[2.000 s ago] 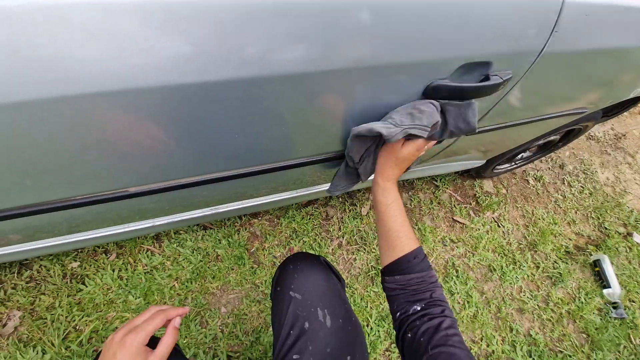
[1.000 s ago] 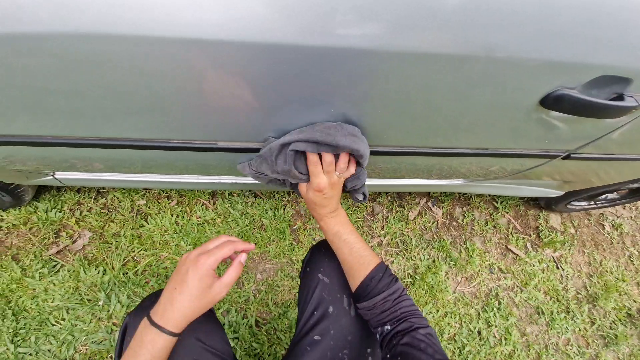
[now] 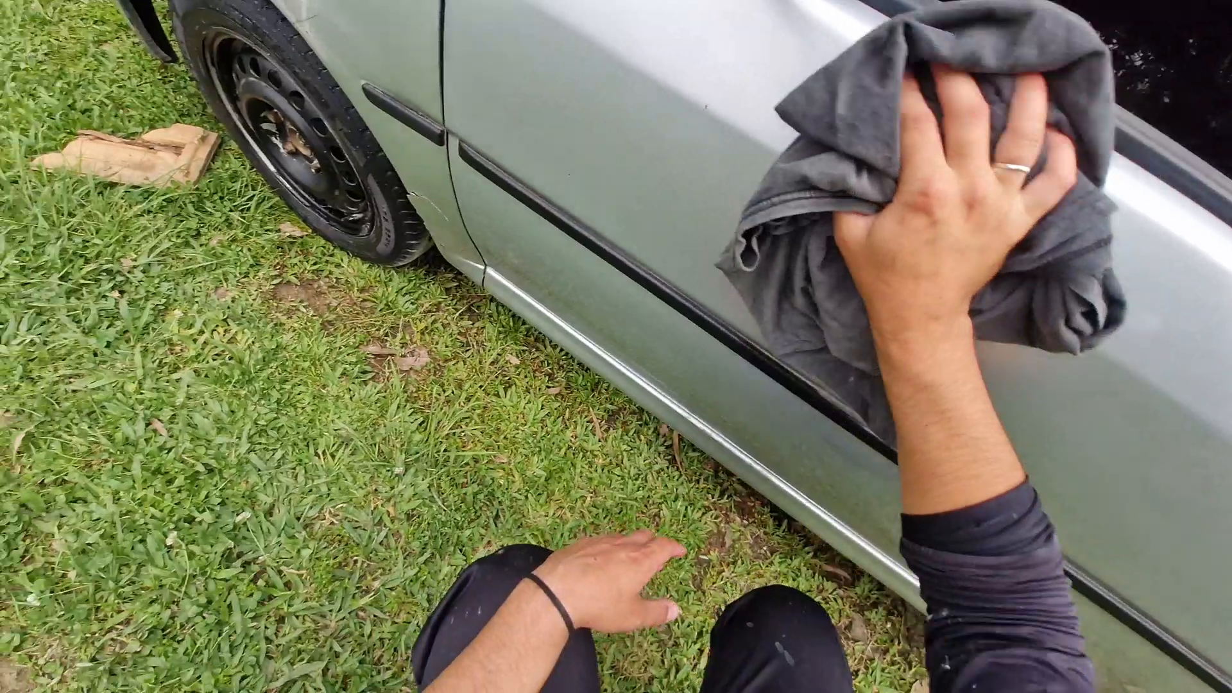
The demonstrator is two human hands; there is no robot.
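Observation:
A bunched dark grey cloth point(image 3: 818, 202) lies against the upper part of a silver-green car door point(image 3: 616, 164), just below the window. My right hand point(image 3: 948, 192), with a ring on one finger, presses on the cloth and grips it, fingers spread over its folds. Part of the cloth hangs down to the black side moulding point(image 3: 626, 260). My left hand point(image 3: 616, 582), with a dark band at the wrist, is held low by my left knee. It holds nothing, and its thumb is apart from the fingers.
A wheel with a black steel rim point(image 3: 289, 135) stands at the upper left. Beside it, a torn piece of cardboard point(image 3: 135, 154) lies on the grass point(image 3: 289, 462). The car's sill point(image 3: 693, 423) runs diagonally above the ground. My knees point(image 3: 780, 640) are close to the car's side.
My right hand and the cloth have moved from the lower door near the moulding up to just below the window. The view has swung strongly toward the wheel on the left.

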